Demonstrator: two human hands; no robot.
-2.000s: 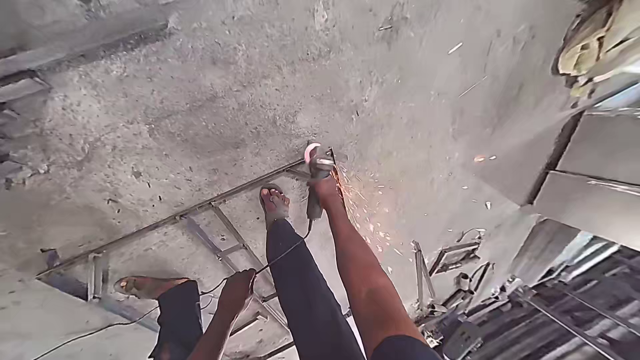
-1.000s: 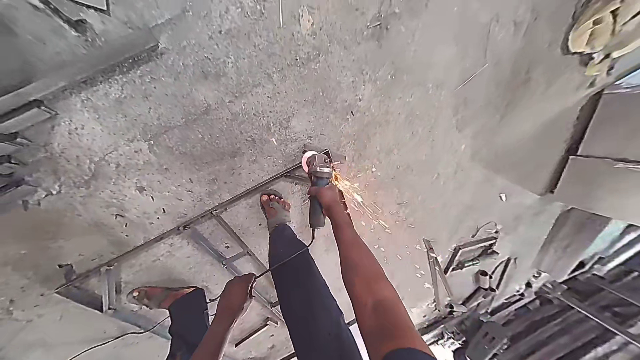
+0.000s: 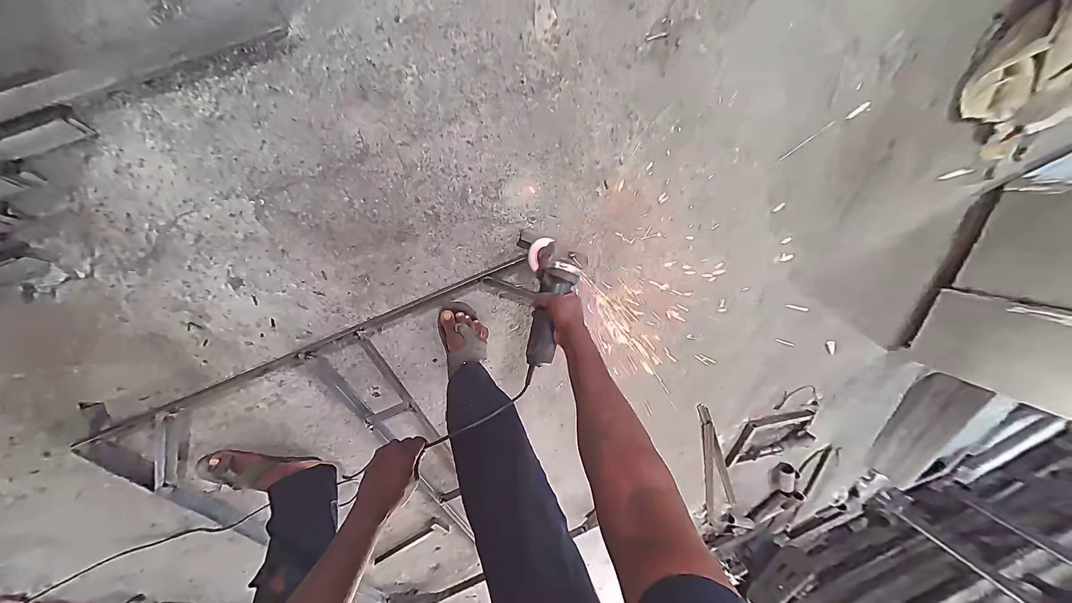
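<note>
My right hand (image 3: 563, 316) is closed around the body of an angle grinder (image 3: 543, 331). Its pinkish disc (image 3: 541, 254) is at the upper right end of a welded metal frame (image 3: 310, 347) lying on the concrete floor. Orange sparks (image 3: 624, 318) spray to the right of the tool. My left hand (image 3: 396, 469) grips the grinder's black power cord (image 3: 481, 419), which runs up to the handle and down to the lower left. Whether the disc touches the metal cannot be seen clearly.
My sandaled feet (image 3: 462, 331) stand beside and within the frame. Metal offcuts (image 3: 770, 435) and a pile of steel bars (image 3: 963, 519) lie at the lower right. Large panels (image 3: 1005, 327) are at the right, and more metal pieces (image 3: 42, 134) lie at the left edge.
The spray of sparks is wider than one second ago. My right hand still holds the grinder at the frame's end, and my left hand still has the cord.
</note>
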